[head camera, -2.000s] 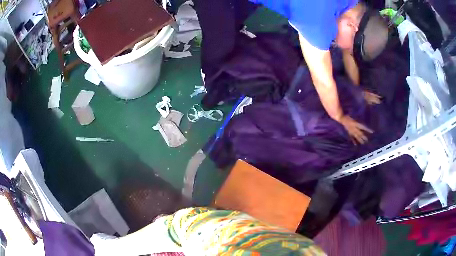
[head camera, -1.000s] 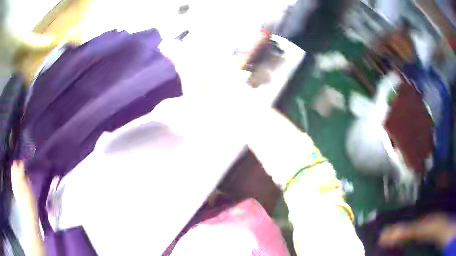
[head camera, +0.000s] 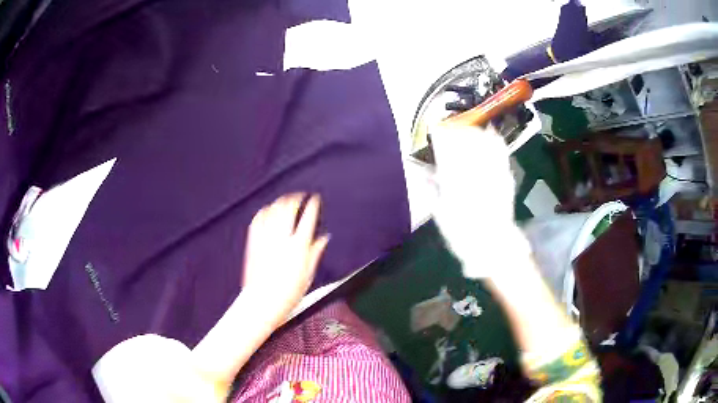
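A large dark purple cut panel lies over the white-covered table, with slight folds, curved cut-outs and small pale lettering. My left hand is bare and rests on the panel near its front edge, fingers a little apart, holding nothing. My right hand, in a white glove, is at the near end of the orange-brown handle of a steam iron, right of the panel. The glove is overexposed, so its finger closure cannot be told. The iron's plate is largely hidden.
A thick whitish hose runs right from beside the iron. Below the table's right edge, the green floor holds white scraps. A whitish tub with a brown board and a wooden stool stand beyond.
The view has swung from the floor and a crouching person to the table. The purple panel, my left hand on it, and my right hand at the iron's handle now show clearly.
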